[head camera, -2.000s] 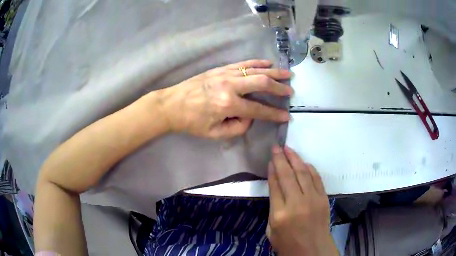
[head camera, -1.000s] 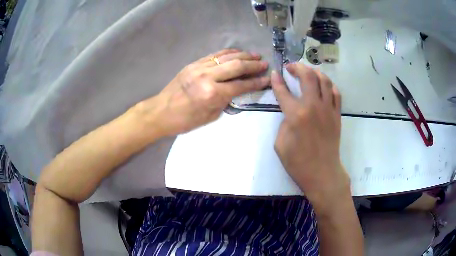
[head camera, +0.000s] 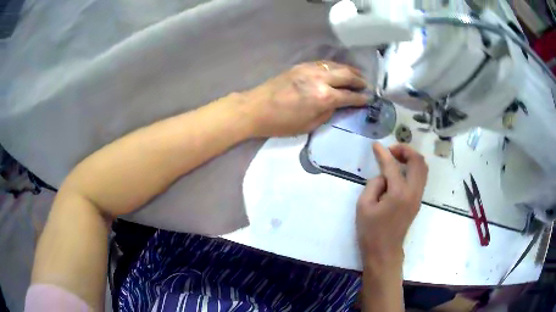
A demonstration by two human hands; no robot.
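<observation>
The large grey-taupe garment panel (head camera: pixel 183 67) covers the left of the table and hangs over its front edge. My left hand (head camera: pixel 311 97) lies on the panel, fingertips at its right edge close to the presser foot (head camera: pixel 374 111). A ring shows on one finger. My right hand (head camera: pixel 396 183) is off the cloth, just in front of the needle plate (head camera: pixel 385 125), thumb and index finger bent near each other. Whether it holds a thread or anything small cannot be seen.
The white sewing machine head (head camera: pixel 445 61) fills the upper right. Thread snips with red handles (head camera: pixel 480 216) lie open on the white table (head camera: pixel 299 213) at right. My striped clothing is below the table's front edge.
The view has shifted, showing more of the machine head. The panel has moved away past the presser foot, uncovering the bed. My right hand has drawn back from the cloth; my left stays on it.
</observation>
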